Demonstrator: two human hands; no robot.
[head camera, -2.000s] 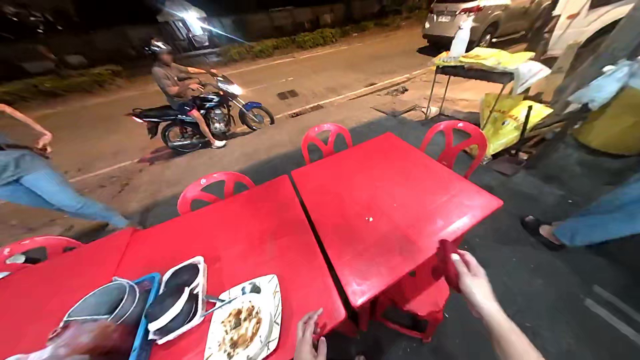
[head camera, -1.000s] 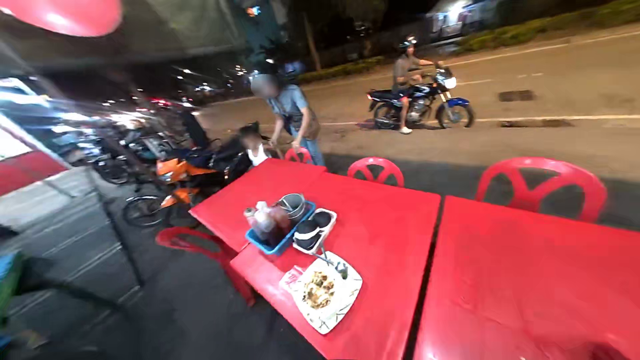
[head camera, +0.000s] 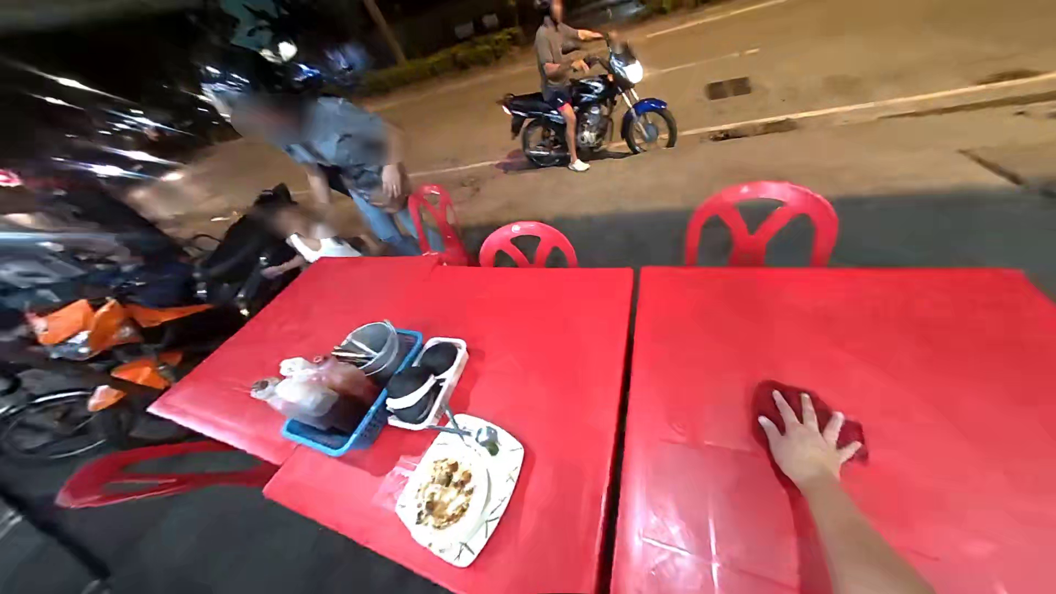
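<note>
My right hand (head camera: 804, 441) lies flat with spread fingers on a dark red cloth (head camera: 767, 400), pressing it to the red table (head camera: 891, 330) on the right. My left hand is out of view. On the red table (head camera: 544, 330) to the left, a white patterned plate (head camera: 503, 487) bears food remains (head camera: 445, 493), with cutlery (head camera: 454, 431) at its upper edge. Beyond it stand a white basket (head camera: 452, 381) with black-lidded containers (head camera: 412, 394) and a blue basket (head camera: 338, 445) holding bottles (head camera: 309, 396) and a grey pail (head camera: 373, 346) with utensils.
A narrow gap (head camera: 624, 412) parts the tables. Red plastic chairs (head camera: 759, 210) (head camera: 528, 235) stand along the far edge; another chair (head camera: 165, 474) is at the near left. Two people (head camera: 346, 148) (head camera: 318, 243) are beyond the left table, by an orange motorcycle (head camera: 107, 330). A rider sits on a blue motorcycle (head camera: 594, 107).
The view has swung left. My right hand, off the table's near edge two seconds ago with the dark red cloth, now rests on the cloth on the tabletop. My left hand has left the view.
</note>
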